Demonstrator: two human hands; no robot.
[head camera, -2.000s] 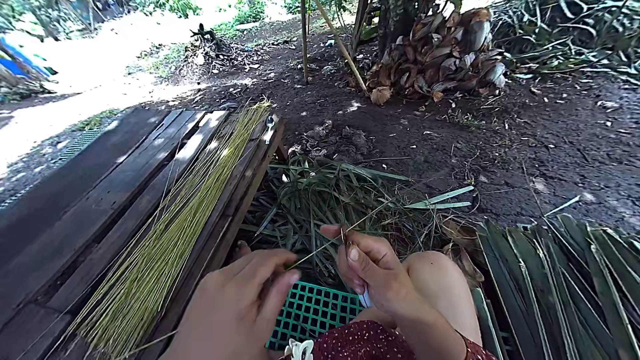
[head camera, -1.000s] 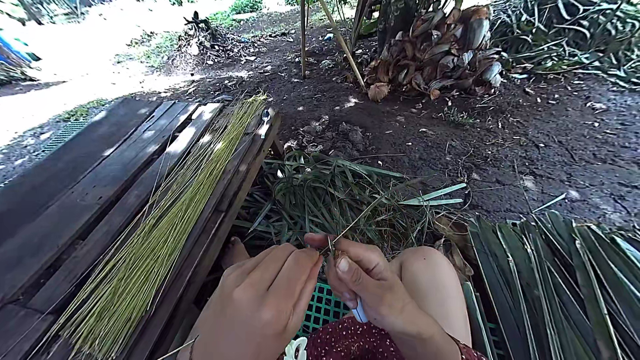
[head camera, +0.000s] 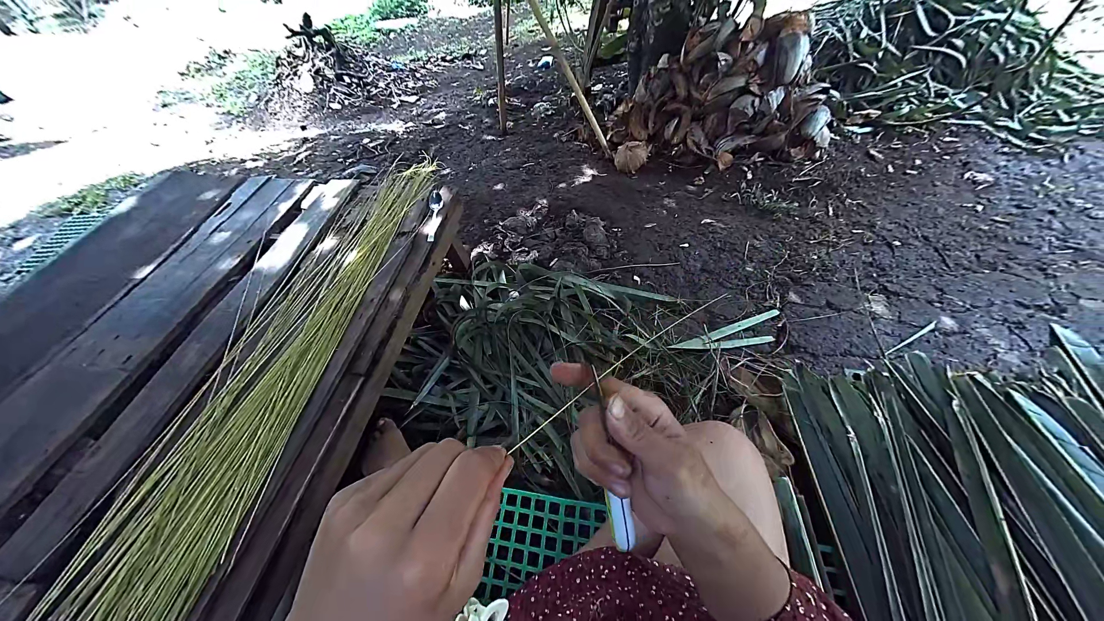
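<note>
My left hand pinches a thin yellow-green leaf rib between thumb and fingertips. The rib slants up and right, passing at a small knife with a white handle, which my right hand grips. Its narrow blade stands upright by my index finger. Left of my hands, a long bundle of yellow-green leaf ribs lies on a dark wooden slatted table. At the table's far corner rests a metal spoon.
Green leaf strips lie heaped on the ground ahead. Long palm leaves are stacked at the right. A green plastic crate is below my hands. Husks surround a tree trunk, with a leaf pile behind.
My hands were close together one second ago; now they are apart, with the rib stretched between them, my left hand having moved left and down.
</note>
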